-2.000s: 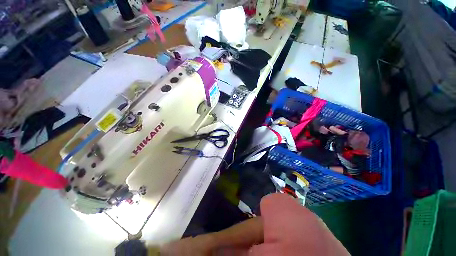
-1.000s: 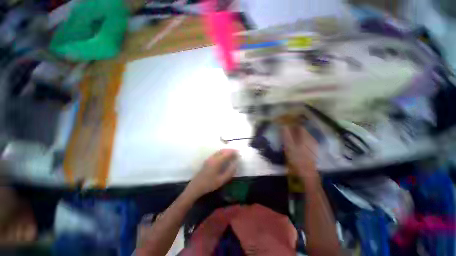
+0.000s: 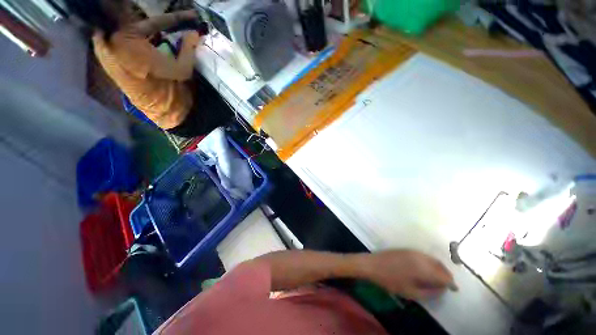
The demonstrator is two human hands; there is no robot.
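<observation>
My left hand [image 3: 418, 275] rests on the front edge of the white machine table [image 3: 392, 150], fingers curled and blurred; I cannot tell whether anything is in them. The needle end of the sewing machine [image 3: 555, 229] is to the right of my hand, brightly lit and partly cut off by the right edge. Small pink bits show by the presser foot. Dark fabric [image 3: 539, 317] lies at the bottom right, blurred. My right hand is not in view.
A cardboard sheet with orange tape [image 3: 327, 98] lies at the table's far left. Blue crates [image 3: 196, 203] and a red crate [image 3: 104, 242] stand below left. A person in orange [image 3: 147, 72] works at a neighbouring machine. A green basket [image 3: 415, 13] is at the back.
The view has swung left, bringing the neighbouring person and left crates into sight. My right hand and the shears have left the picture. My left hand remains at the table's front edge.
</observation>
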